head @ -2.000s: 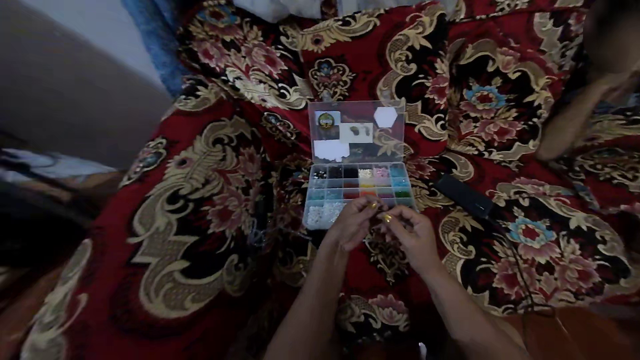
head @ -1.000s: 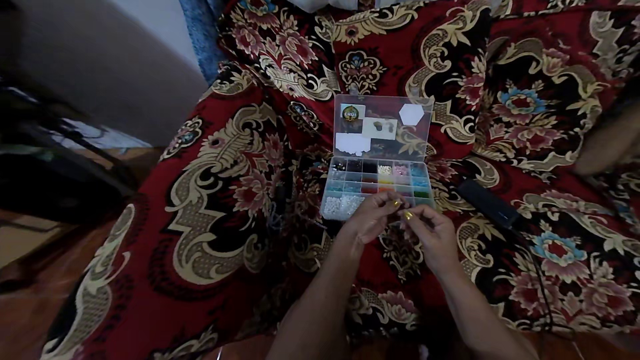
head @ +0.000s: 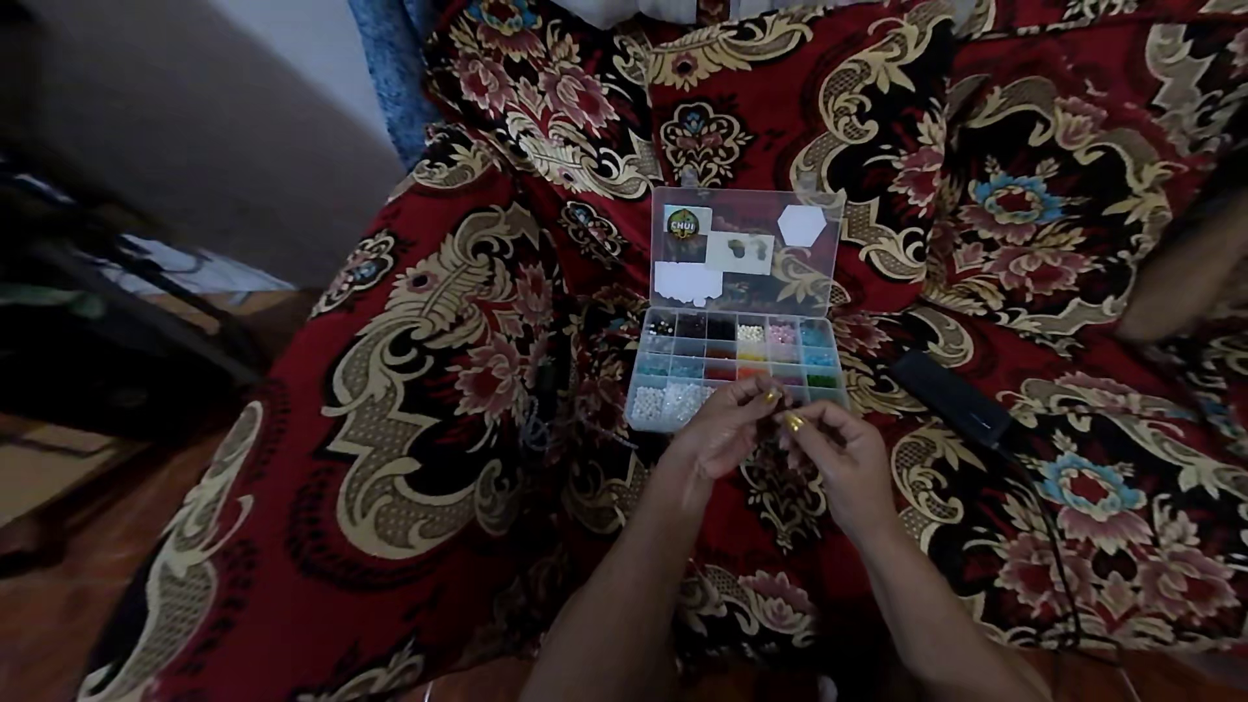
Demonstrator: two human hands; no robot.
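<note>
A clear plastic bead organizer box [head: 639,390] lies on the floral sofa cover with its lid [head: 746,292] raised. Its compartments hold white, black, pink, teal, red, orange and green beads. My left hand [head: 731,419] is over the box's front edge, thumb and fingertips pinched together. Beside it on the right, my right hand [head: 838,448] is pinched too, its fingertips close to those of the left. Both thumbnails look gold. Whatever is between the fingertips is too small and dark to make out.
A dark rectangular device [head: 951,398] with a black cable [head: 1058,556] lies right of the box. Part of another person's arm [head: 1185,273] shows at the right edge. A clear coiled strand [head: 536,424] rests left of the box. Dark metal-framed furniture [head: 127,322] stands at far left.
The view has shifted left since the oldest frame. Both hands stay pinched close together at the front of the box, with only small finger movements.
</note>
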